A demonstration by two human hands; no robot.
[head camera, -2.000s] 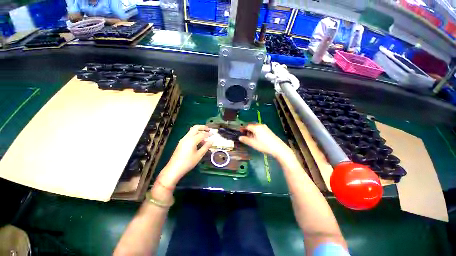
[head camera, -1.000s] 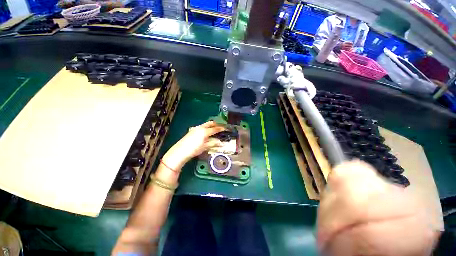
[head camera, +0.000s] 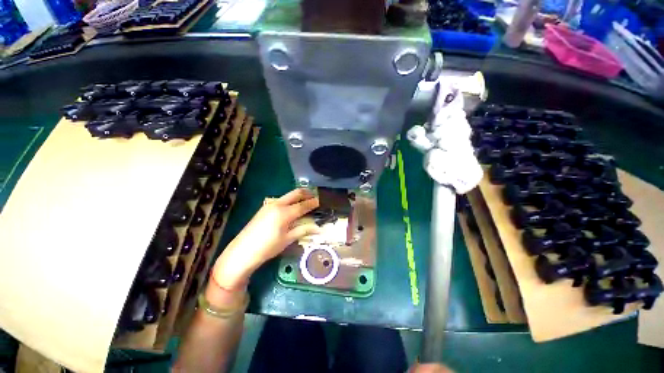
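Observation:
The grey press head [head camera: 335,109] is large in the middle, with its dark ram [head camera: 335,199] down at the fixture. A black moulded part [head camera: 329,218] sits on the pale fixture [head camera: 333,232], mostly hidden by the ram and fingers. My left hand [head camera: 271,227] holds the part from the left, fingertips close beside the ram. The grey press lever [head camera: 440,269] points down towards me. Only a sliver of my right hand [head camera: 431,368] shows at the bottom edge, at the lever's end; the red knob is out of view.
A stack of cardboard [head camera: 95,211] and black parts stands at left; another stack [head camera: 575,197] stands at right. A white ring [head camera: 319,264] lies on the base front. White wrapping [head camera: 453,156] is at the lever pivot. A pink basket [head camera: 582,51] and blue bin [head camera: 466,40] are behind.
My right hand left the part, took the lever knob and pulled the lever down and towards me. My left hand stayed at the fixture. The view moved closer to the press head.

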